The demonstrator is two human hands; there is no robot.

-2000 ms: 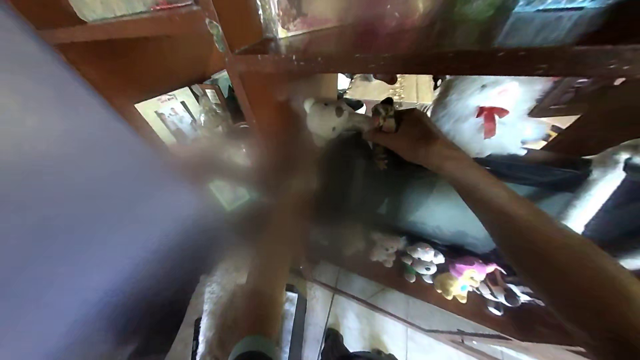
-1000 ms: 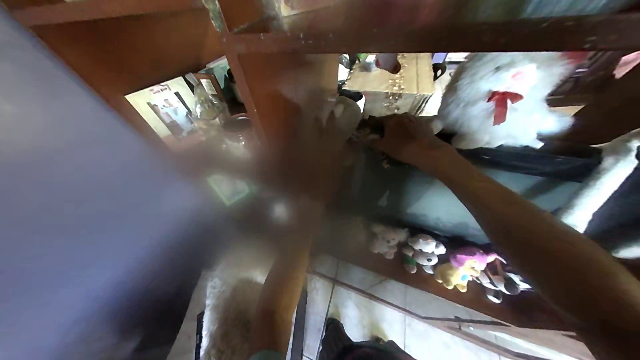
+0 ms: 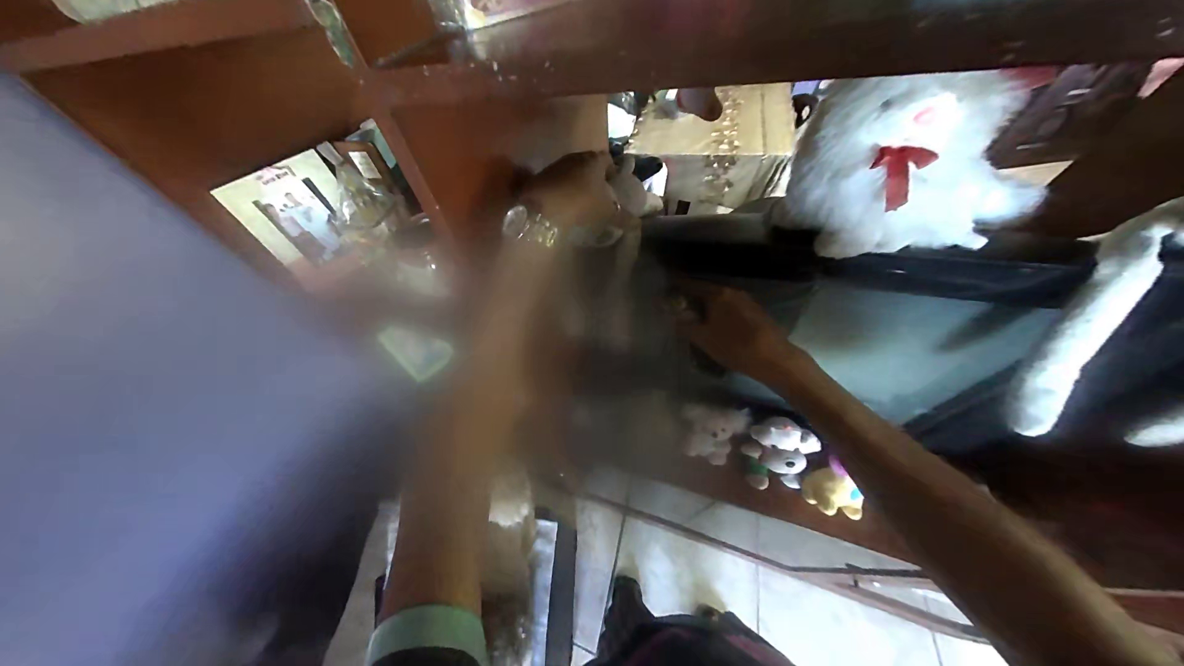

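My left hand (image 3: 569, 199), with a bracelet at the wrist, reaches to the wooden upright of a cabinet, beside a whitish plush toy (image 3: 634, 190); whether it grips the toy is unclear. In front of the dark frame of a television (image 3: 925, 342) is my right hand (image 3: 717, 324), fingers curled round something small and dark that I cannot make out. A large white plush toy with a red bow (image 3: 916, 176) sits on top of the television. Much of the middle is blurred.
Several small plush toys (image 3: 782, 450) line the lower wooden ledge. A framed photo (image 3: 287, 208) and glassware (image 3: 365, 199) stand in the left compartment. A shelf board (image 3: 740, 46) crosses above my hands. A bluish blurred surface (image 3: 157, 370) covers the left side.
My right hand has moved down from the top of the television to its front. My left hand now shows more clearly, higher up beside the wooden upright.
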